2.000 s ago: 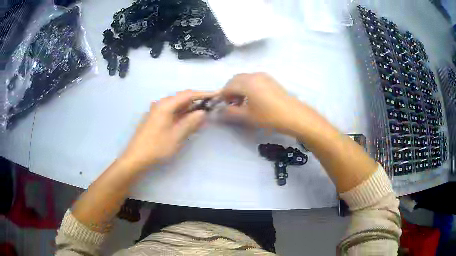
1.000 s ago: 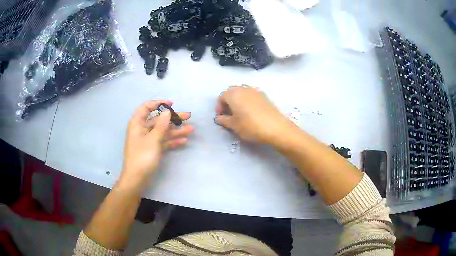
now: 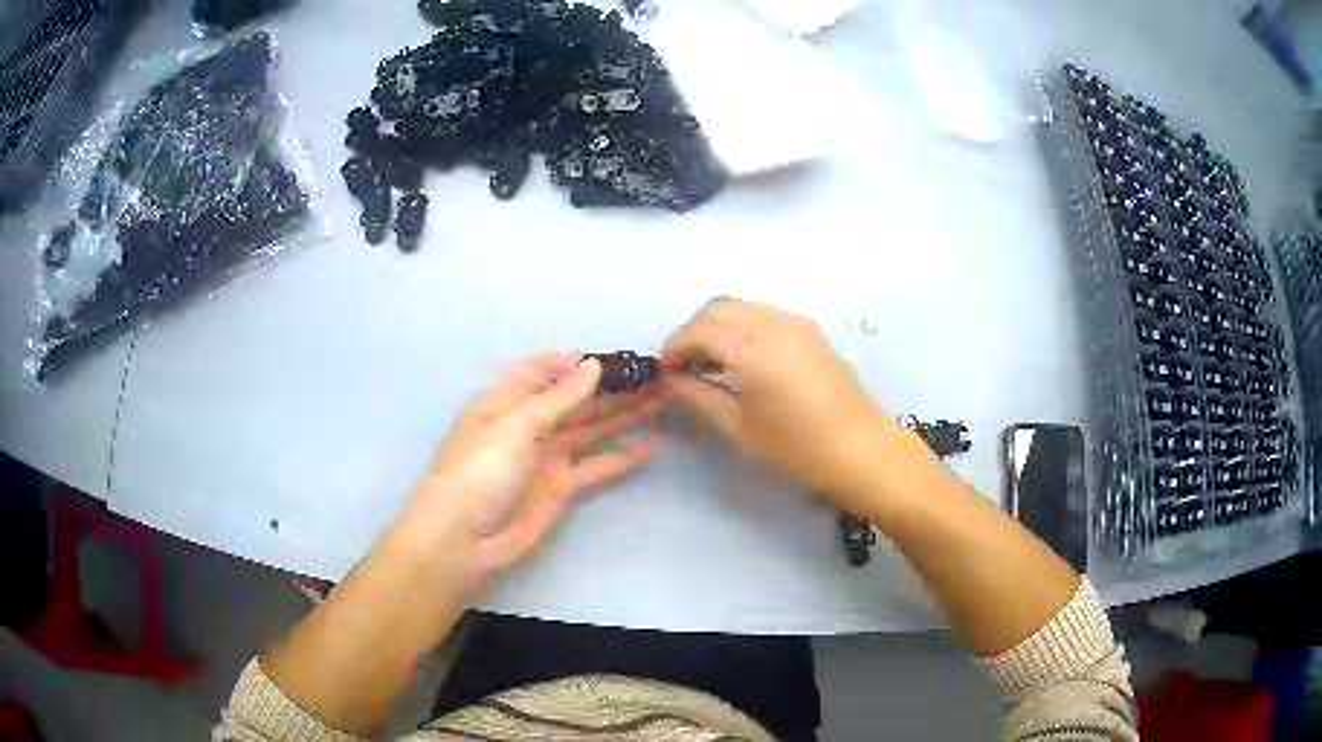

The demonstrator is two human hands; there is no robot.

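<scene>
My left hand (image 3: 510, 457) is palm up and holds a black plastic housing (image 3: 626, 371) between thumb and fingers over the middle of the table. My right hand (image 3: 754, 380) is at the housing's right end, fingers bent together. A small dark and pale shape shows at its fingertips; whether it is part of the housing or a separate piece I cannot tell. A small group of assembled units (image 3: 858, 539) lies partly hidden under my right forearm. A few tiny clear inserts (image 3: 858, 325) lie on the table beyond my right hand.
A heap of black housings (image 3: 493, 87) lies at the back. A clear bag (image 3: 181, 203) of housings is at the left. A white tub or lid (image 3: 761, 94) sits beside the heap. A filled blister tray (image 3: 1189, 305) on stacked trays and a smartphone (image 3: 1045, 486) are at the right.
My left hand has moved right with the housing, and my right hand has moved slightly right and down, so both now meet at it. The view has shifted slightly.
</scene>
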